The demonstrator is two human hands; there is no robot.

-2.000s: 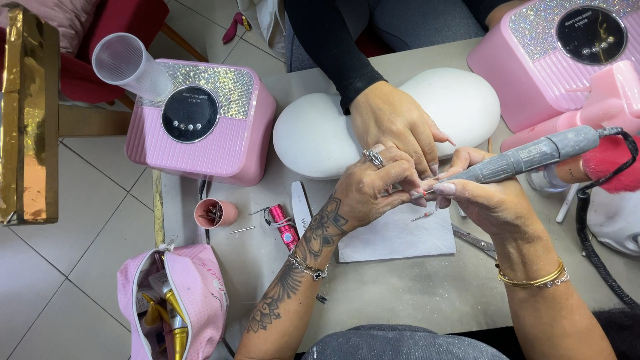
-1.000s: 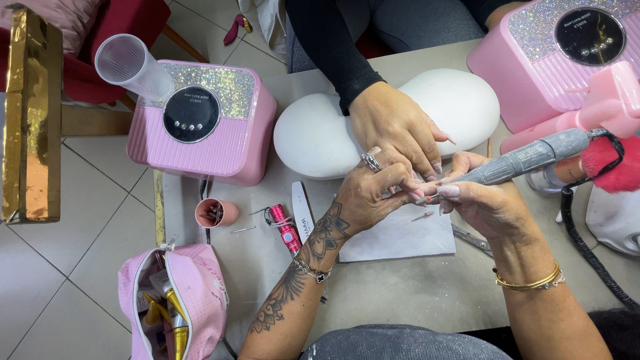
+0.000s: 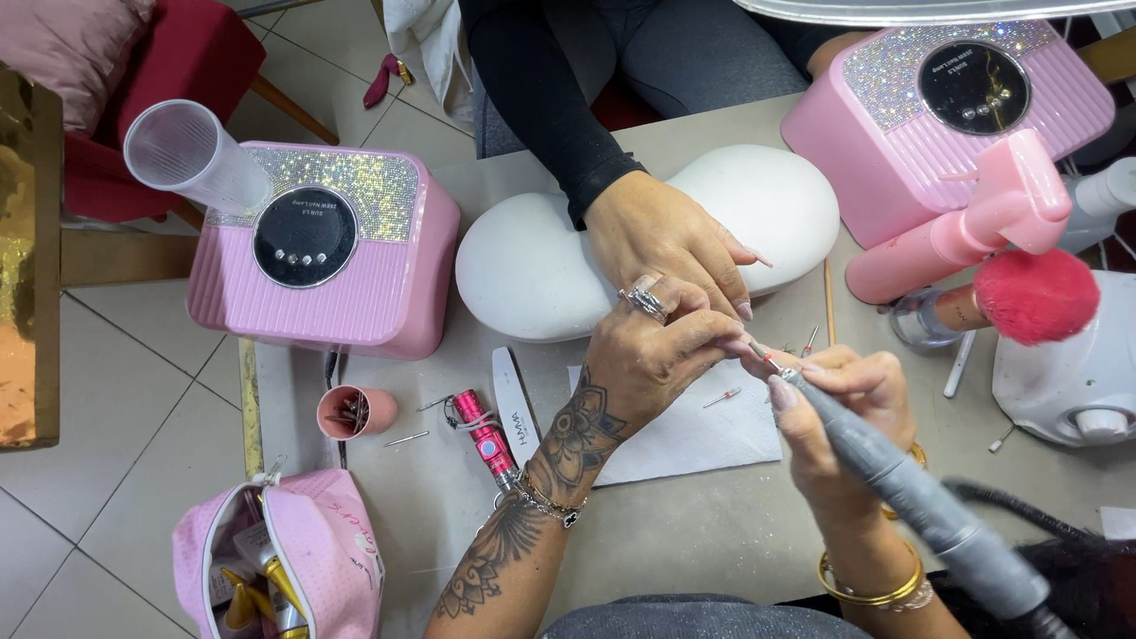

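My left hand [image 3: 652, 342], with rings and a tattooed forearm, grips a finger of the other person's hand [image 3: 666, 235], which rests by a white double-lobed hand rest [image 3: 532, 266]. My right hand [image 3: 843, 417] holds a grey electric nail drill [image 3: 896, 488]; its red-banded bit is at the held fingertip, and contact cannot be told. Below lies a white paper towel [image 3: 692, 444] with a loose drill bit [image 3: 722, 398] on it. A white nail file [image 3: 515, 404] and a pink flashlight [image 3: 485, 435] lie left of my left wrist.
Pink nail lamps stand at left [image 3: 328, 248] and right [image 3: 932, 124], the left one carrying a plastic cup [image 3: 182, 151]. A pink cup of bits [image 3: 355, 413] and an open pouch [image 3: 328, 541] are lower left. A pink spray bottle [image 3: 958, 231], red fluffy brush [image 3: 1037, 295] and white device [image 3: 1065, 382] stand right.
The drill's rear end has swung from the upper right to the lower right, and my right hand has turned with it. My left hand keeps its hold on the finger.
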